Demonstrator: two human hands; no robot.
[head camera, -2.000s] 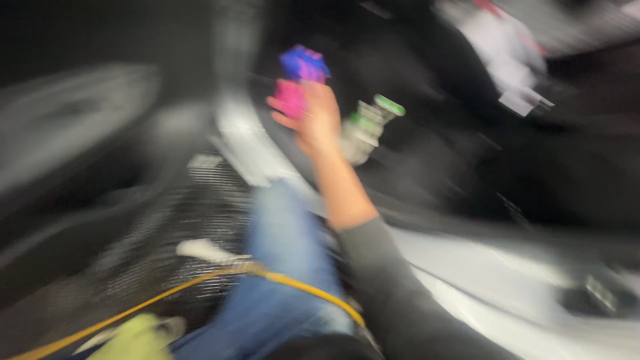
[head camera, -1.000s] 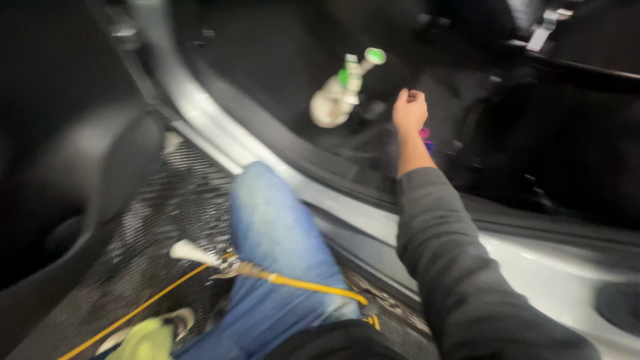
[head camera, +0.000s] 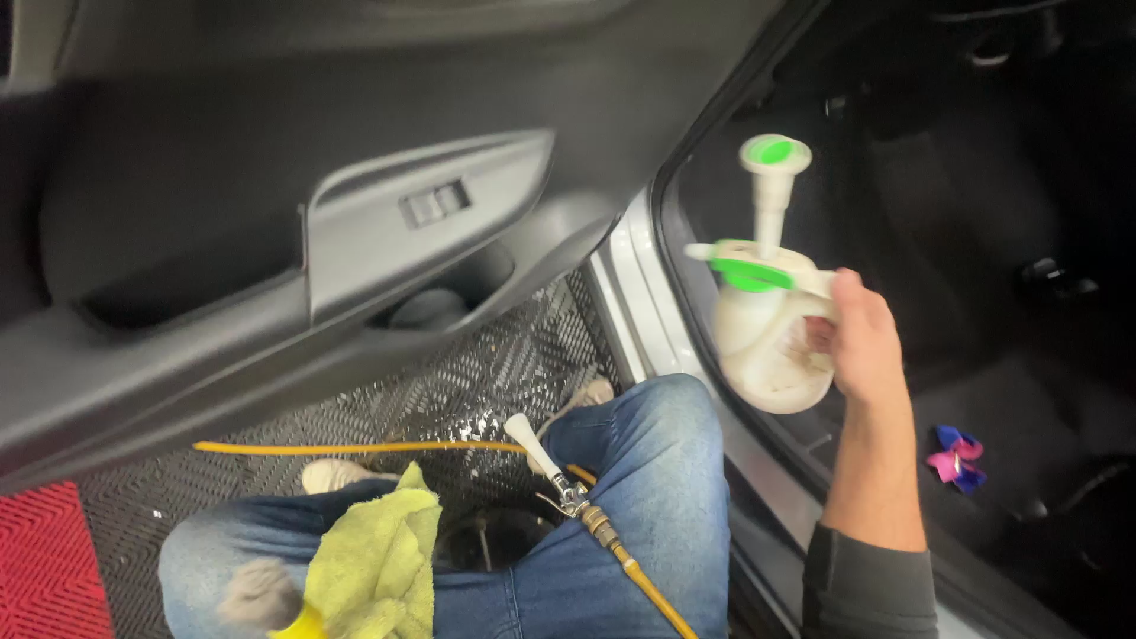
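Note:
My right hand grips the handle of a white pump sprayer bottle with a green collar and green-topped plunger, held over the car's door sill. My left hand is not in view. A yellow-green microfiber cloth lies over my left thigh, beside a blurred brush with grey bristles and a yellow part. Across my right leg rests an air blow gun with a white nozzle, joined to a yellow hose. A pink and blue bow-like item lies on the car floor, right of my forearm.
An open car door with a window switch panel and a pocket spans the upper left. The silver door sill runs down beside my right knee. Below are black grid floor tiles and a red tile.
My right hand has taken hold of the sprayer, which stood inside the car. The pink and blue item, in my hand two seconds ago, now lies on the car floor. The view has swung toward the door.

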